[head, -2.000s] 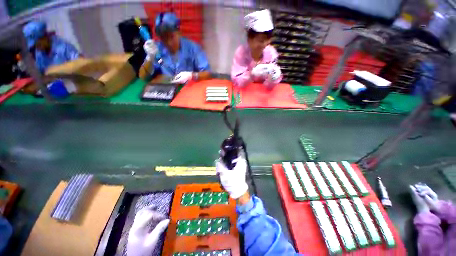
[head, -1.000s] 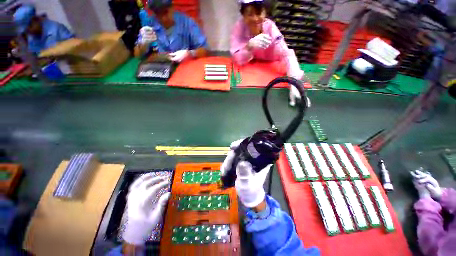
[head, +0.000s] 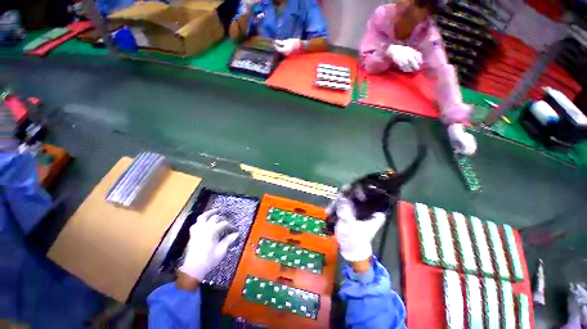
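My right hand (head: 357, 232), in a white glove, is shut on the black electric screwdriver (head: 373, 194), whose lower end is by the right end of the top circuit board (head: 296, 220). The screwdriver's tip is hard to make out. The middle board (head: 289, 255) and lower board (head: 281, 296) also sit in the orange fixture (head: 235, 304). My left hand (head: 209, 245), in a white glove, is over the black screw tray (head: 172, 252) with its fingers at the silvery screws (head: 239, 215). Whether it holds any screws cannot be told.
Cardboard (head: 122, 250) bears ridged metal strips (head: 136, 180) at left. A red mat (head: 421, 299) bears white-topped boards (head: 473, 244) at right. Yellow strips (head: 289, 180) lie beyond the fixture. Across the line, a person in pink reaches to a loose board (head: 468, 173). Other people are at both sides.
The view has turned, shifting the bench. The screwdriver has come down from upright to slanting over the fixture's top board. The person in pink has reached out to the loose board.
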